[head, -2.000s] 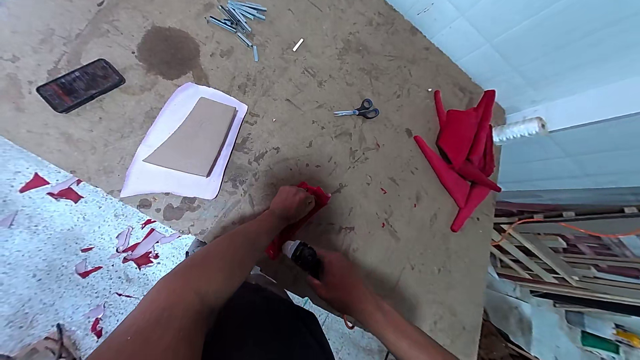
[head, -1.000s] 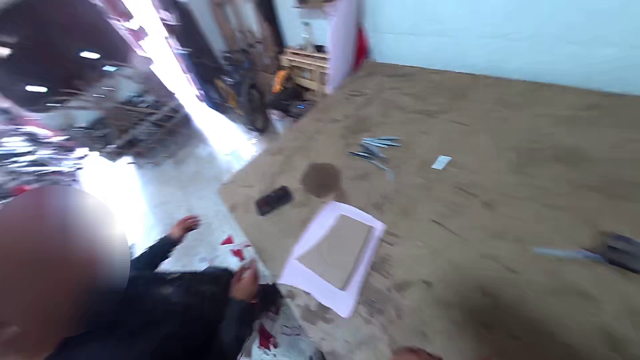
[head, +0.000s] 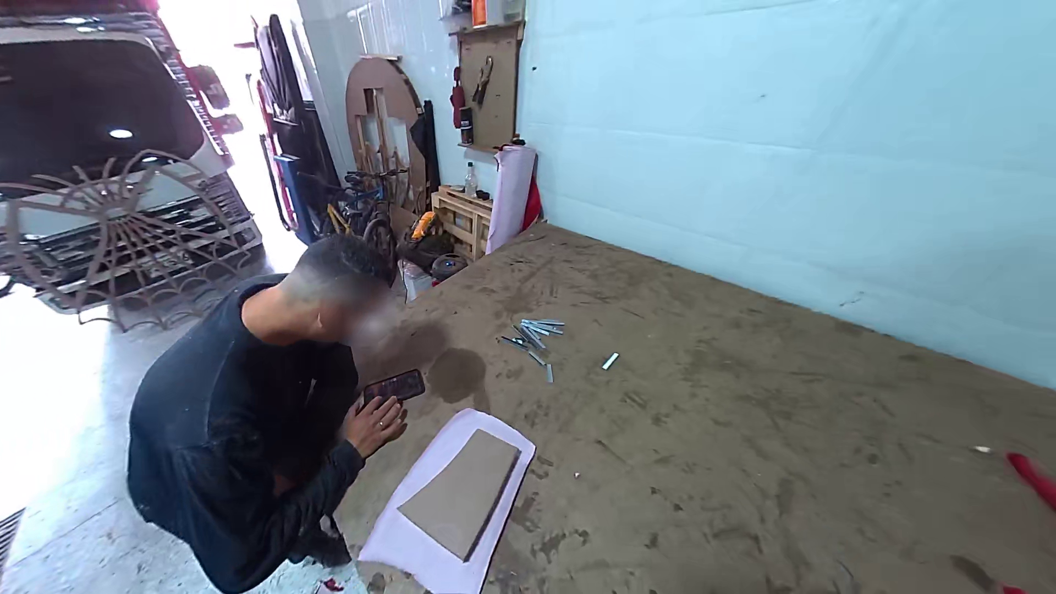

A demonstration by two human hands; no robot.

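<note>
Neither my left hand nor my right hand shows in the head view now. On the worktable (head: 701, 462) a flat brown board panel (head: 466, 491) with a tapered shape lies on a larger piece of pale lilac sheet material (head: 384, 540). Beyond it several thin metallic strips (head: 536, 332) lie in a loose pile, and a single short strip (head: 610, 360) lies to their right. A smartphone (head: 395, 385) rests near the table's left edge. Part of a red fabric-like piece (head: 1031, 478) shows at the right edge of the view.
Another person (head: 239, 421) in dark clothing bends at the table's left edge, one hand by the phone. A pale blue wall (head: 784, 148) borders the table's far side. Behind stand a pallet-wood stand (head: 462, 216), a lilac roll (head: 510, 194), a bicycle (head: 371, 214) and a metal web-shaped frame (head: 124, 239).
The view has swung up and left. My hands, seen two seconds ago at a red piece with a dark tool, are out of view. The other person's hand is now by the phone.
</note>
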